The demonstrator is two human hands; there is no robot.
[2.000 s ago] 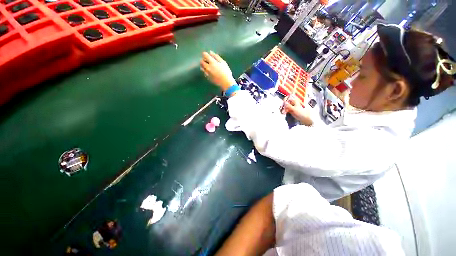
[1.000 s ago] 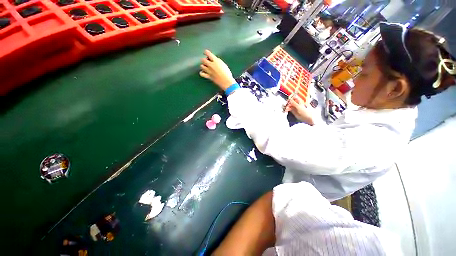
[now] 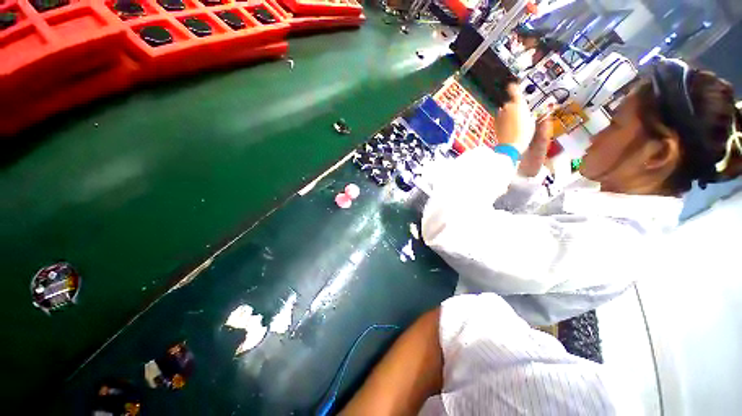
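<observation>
My bare forearm in a pale striped sleeve enters at the bottom, but its hand is cut off by the picture's lower edge. My other hand is out of the picture. An open round assembly (image 3: 55,287) with a silver rim lies on the green mat at the left. Round circuit boards (image 3: 170,366), dark with white and orange-gold patches, lie at the bottom left, partly cut off. A torn white scrap (image 3: 246,327) lies right of them. A thin blue cord (image 3: 348,364) curves beside my forearm.
Red trays (image 3: 213,50) with dark round parts stand at upper left. Pink round pieces (image 3: 346,197), dark and silver parts (image 3: 390,153), a blue bin (image 3: 429,121) and another red tray (image 3: 468,114) lie by a neighbouring person (image 3: 553,236) at right.
The neighbour's strapped hand has left the bench and is raised beside the other hand. A small dark piece now shows on the mat there. The open round assembly appears farther left in the picture.
</observation>
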